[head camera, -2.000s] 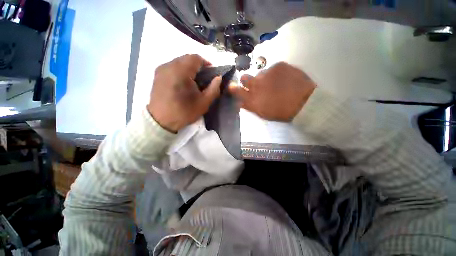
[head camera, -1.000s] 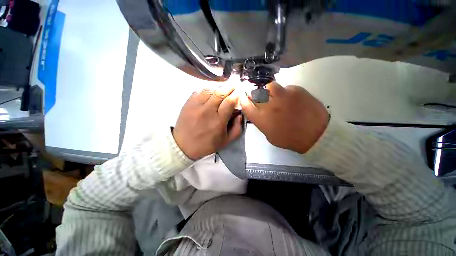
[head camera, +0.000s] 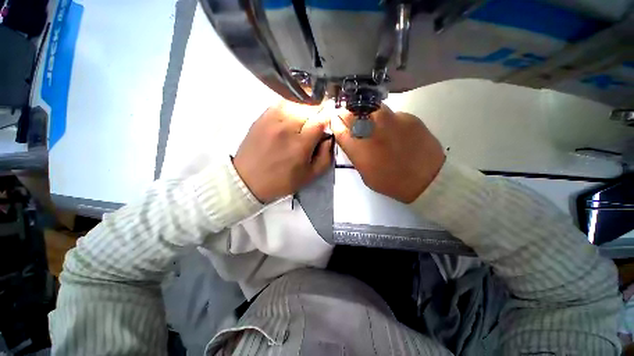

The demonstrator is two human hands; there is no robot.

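A grey garment panel (head camera: 318,206) runs from under my left hand down over the table's front edge, with a short dark slit near its left side. A white fabric piece (head camera: 283,233) hangs beside and under it towards my lap. My left hand (head camera: 283,151) presses on the grey cloth below the needle area, its fingertips washed out by the lamp glow. My right hand (head camera: 393,149) is close beside it, fingertips at the cloth's edge and partly behind the machine's round grey knob (head camera: 362,127). The needle and presser foot are hidden in the glare.
The white sewing machine head (head camera: 445,52) with blue lettering hangs above my hands. The white table (head camera: 115,104) has a grey ruler-marked front edge (head camera: 396,236). A dark glossy box (head camera: 612,208) is at the right. Grey cloth (head camera: 462,299) lies below the table edge.
My hands have moved from holding up and folding the grey cloth to lying low together under the machine head. The view has also shifted. Since one second ago, the hands have barely moved.
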